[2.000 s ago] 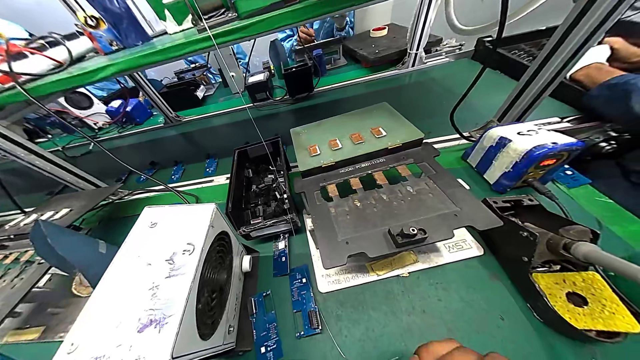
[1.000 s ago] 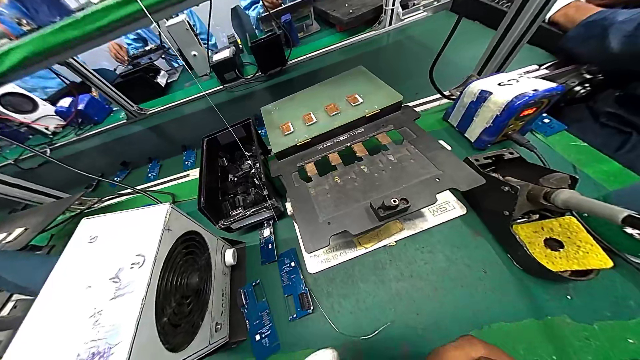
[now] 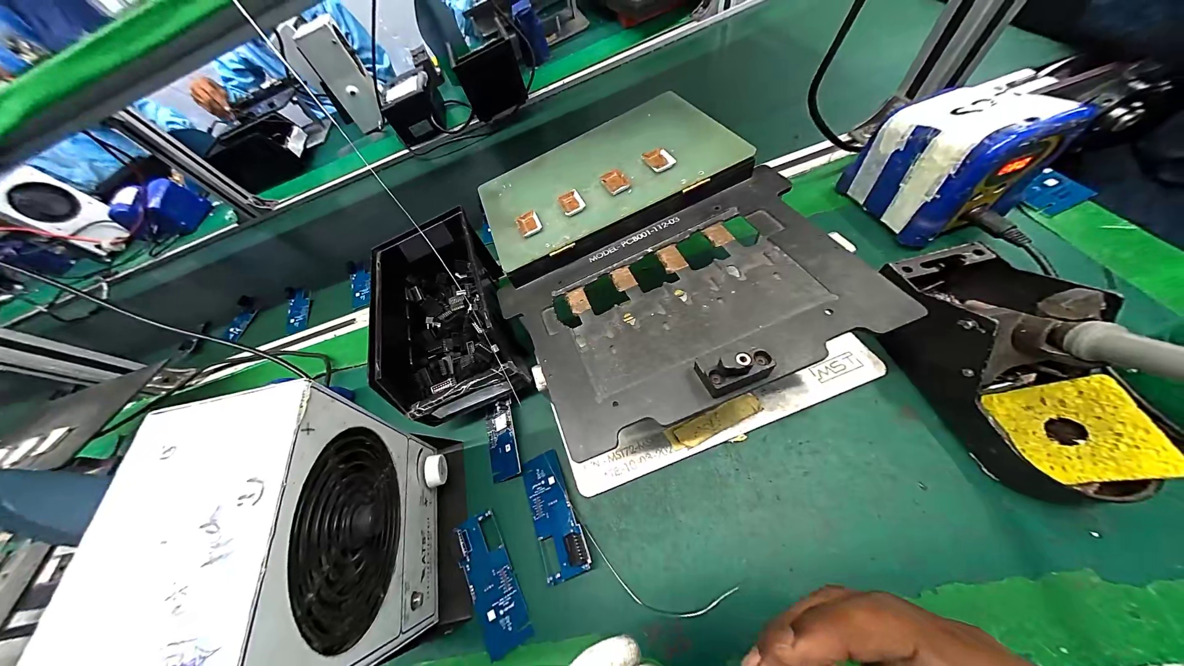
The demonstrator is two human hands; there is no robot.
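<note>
My right hand (image 3: 869, 634) is at the bottom edge, bare, fingers bent, its fingertips cut off by the frame. Of my left hand, only a white-covered fingertip (image 3: 608, 651) shows, left of the right hand. A thin strand of wire (image 3: 661, 610) lies on the green mat just above them. Blue circuit boards (image 3: 555, 518) lie beyond, beside the fan unit. Farther up rests a black fixture plate (image 3: 684, 324) with a hinged green lid (image 3: 620, 185) standing open, bearing several copper-coloured squares. Whether either hand holds anything is hidden.
A white fan unit (image 3: 361, 536) stands at left, a black bin (image 3: 379, 333) of small black connectors behind it. At right are a blue soldering station (image 3: 962, 157), a soldering iron (image 3: 1110, 344) in its holder and a yellow sponge (image 3: 1082, 430). Co-workers sit beyond the frame rails.
The white-covered fingertip has come into view since the oldest frame. More of my right hand shows at the bottom edge. The view has shifted somewhat.
</note>
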